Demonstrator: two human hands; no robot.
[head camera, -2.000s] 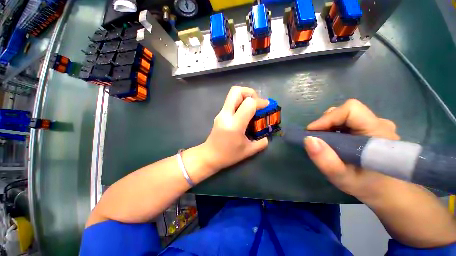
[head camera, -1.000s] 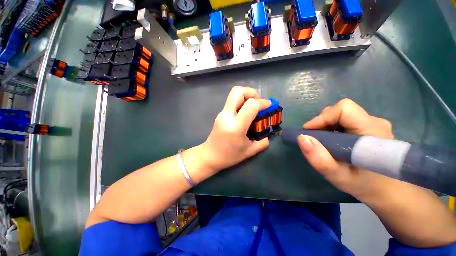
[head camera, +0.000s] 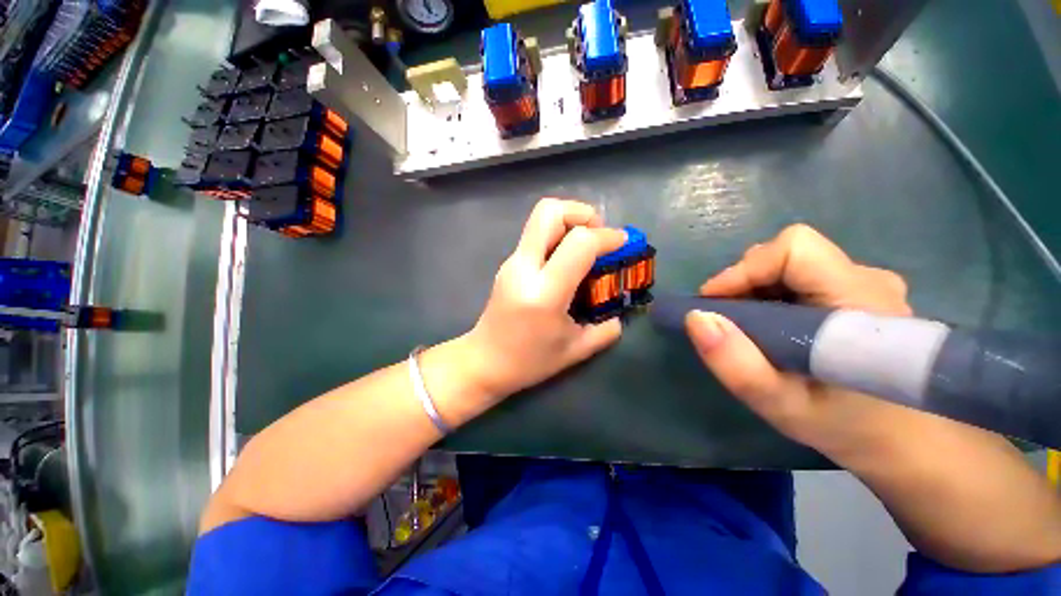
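My left hand (head camera: 541, 291) grips a transformer (head camera: 620, 279) by its left side, in the middle of the bench. Its blue top points away from me and its orange windings show. My right hand (head camera: 803, 332) holds a thick dark grey dispensing syringe (head camera: 878, 353) with a pale band, like a pen. The syringe points left, and its narrow end is at the transformer's lower right side. Whether the tip touches is too small to tell. Behind them stands the silvery fixture (head camera: 652, 130) with several blue-topped transformers (head camera: 602, 61) and a pale yellowish seat (head camera: 436, 84) showing at its left end.
A tight block of transformers (head camera: 273, 146) with black tops stands at the back left. Left of the bench runs a green conveyor (head camera: 163, 408) carrying loose transformers (head camera: 133, 174). A pressure gauge (head camera: 426, 12) is behind the fixture. A grey hose (head camera: 977, 169) curves along the right.
The syringe and my right hand have shifted slightly left. My left hand and its transformer have hardly moved. The fixture appears slightly shifted up and left in view.
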